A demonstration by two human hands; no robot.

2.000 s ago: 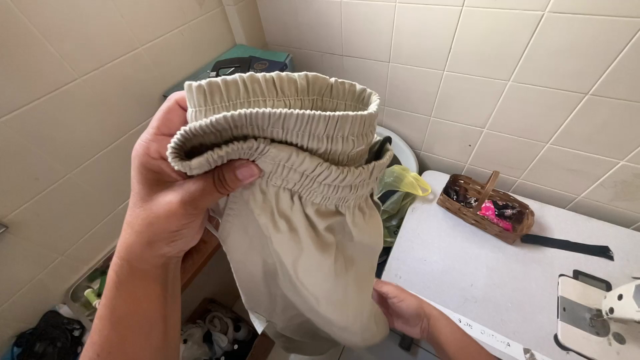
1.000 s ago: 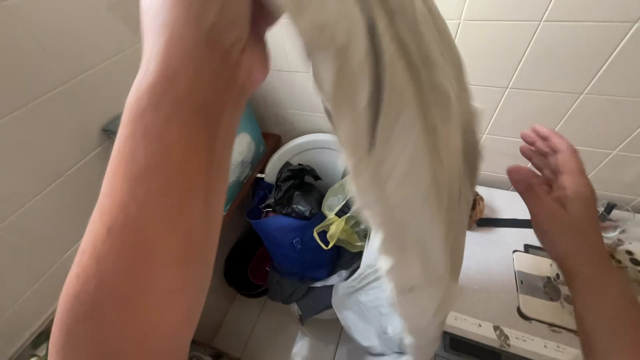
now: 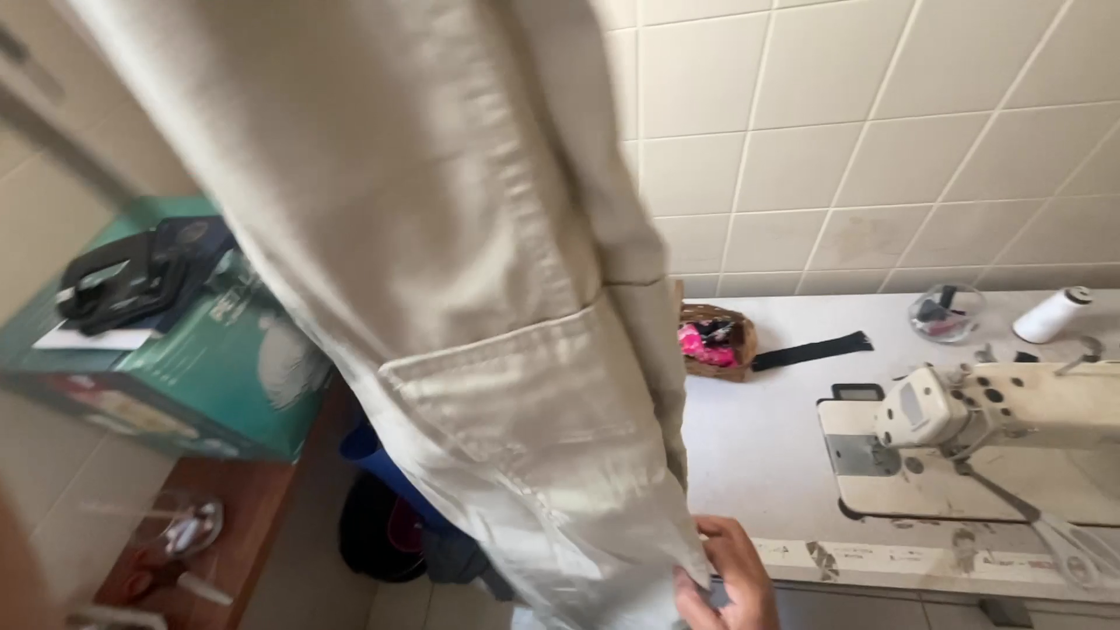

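Note:
A pair of beige trousers (image 3: 490, 297) hangs large across the middle of the head view, with stitched seams and a pocket or patch visible on the leg. My right hand (image 3: 731, 573) pinches the lower right edge of the cloth between thumb and fingers, by the front edge of the sewing table. Of my left arm only a blurred piece of skin shows at the lower left edge; the left hand is out of view. The upper end of the trousers lies beyond the top of the picture.
On the white table (image 3: 735, 455) are an industrial sewing machine (image 3: 1006, 420), scissors (image 3: 1063, 542), a thread cone (image 3: 1053, 315), a round clear container (image 3: 945, 312), a black strip (image 3: 814, 350) and a wicker basket (image 3: 717, 341). A green box (image 3: 236, 385) stands on a wooden shelf (image 3: 262, 499) at left.
Two seconds ago my left hand held the gathered elastic waistband in view; now it is out of view. My right hand, apart from the cloth one second ago, now grips its lower edge.

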